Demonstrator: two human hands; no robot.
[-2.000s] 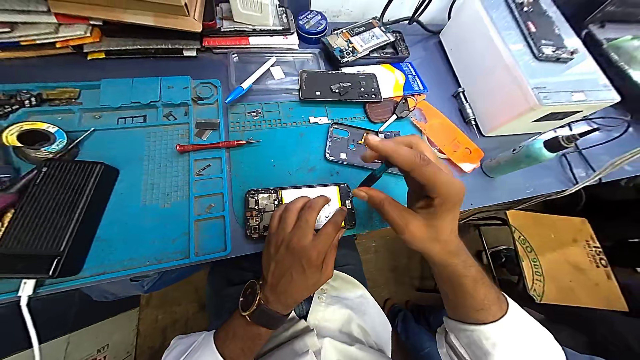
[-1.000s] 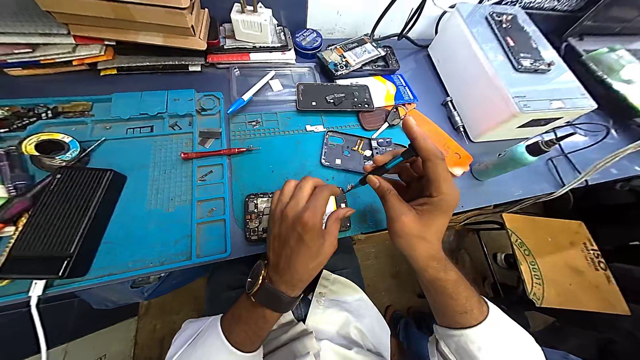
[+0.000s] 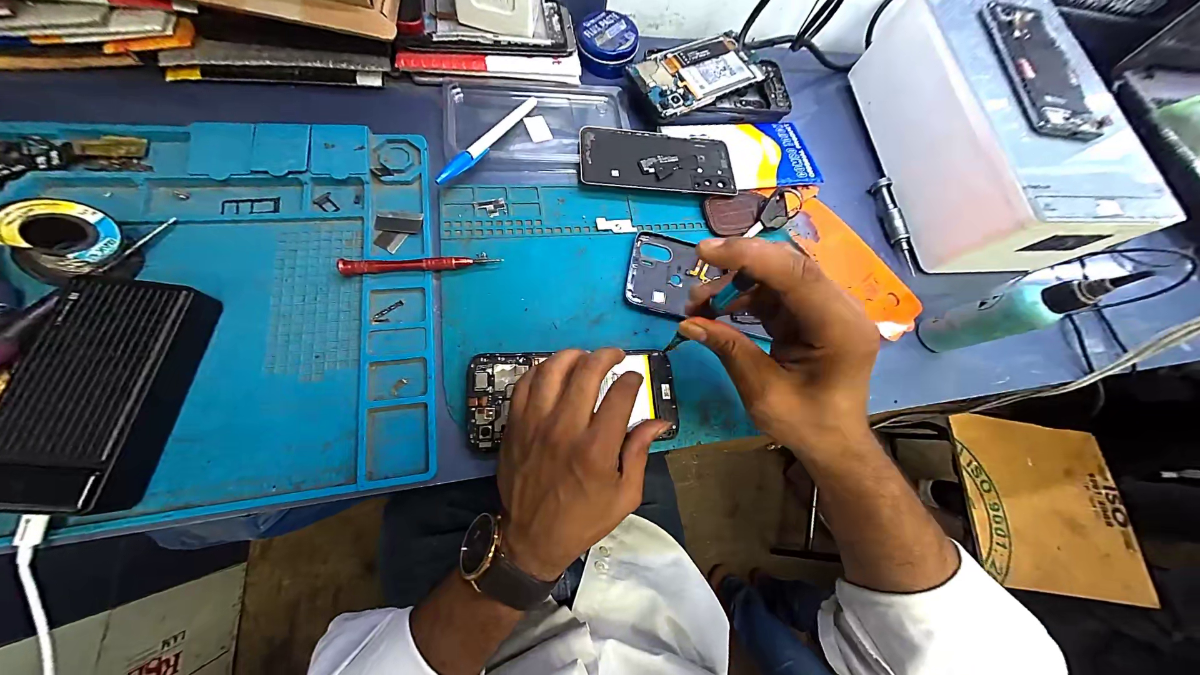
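An opened smartphone lies on the blue silicone repair mat, its board and white battery partly in sight. My left hand, with a watch on the wrist, rests over it, fingers spread across the battery. My right hand grips a small dark screwdriver between thumb and fingers, its tip near the phone's upper right corner; contact cannot be made out. Just behind lies a dark phone back cover, partly hidden by my right hand. A red screwdriver lies further left on the mat.
A black ribbed box and a solder spool stand left. Behind are a phone panel, a capped marker and an opened phone. An orange case, a bottle and a white box occupy the right.
My right hand has brought the screwdriver to the phone's upper right corner; two seconds ago it was held near the same end. My left hand has stayed on the phone.
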